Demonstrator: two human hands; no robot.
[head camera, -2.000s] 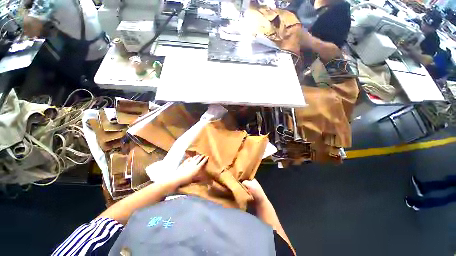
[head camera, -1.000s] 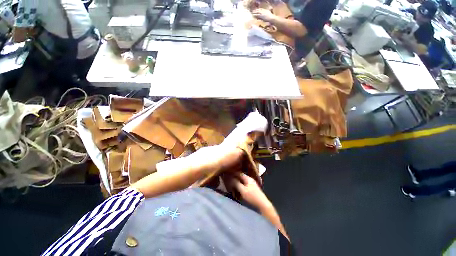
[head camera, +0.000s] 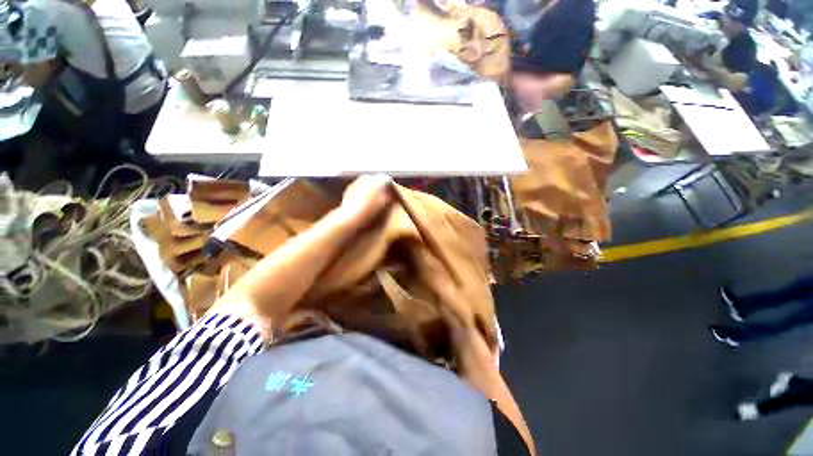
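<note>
A brown bag panel (head camera: 446, 233) is spread and lifted in front of me, with a dark open fold in its middle. My left hand (head camera: 367, 194) grips its top edge just below the white table. My right hand (head camera: 465, 343) is blurred at the panel's lower right; its fingers are hidden by the cloth, so its grip cannot be told. Small brown pieces (head camera: 221, 198) lie heaped to the left, with white cloth at their edge.
A white table (head camera: 392, 147) stands ahead with a grey sheet on it. Beige straps (head camera: 89, 258) are heaped left. More brown panels (head camera: 566, 187) hang right. A yellow floor line (head camera: 695, 239) runs right. People sit at machines ahead; feet show at far right.
The brown panel was bunched low between my hands and is now raised and spread wider. My left hand has moved left and up from one second ago. More feet show at right.
</note>
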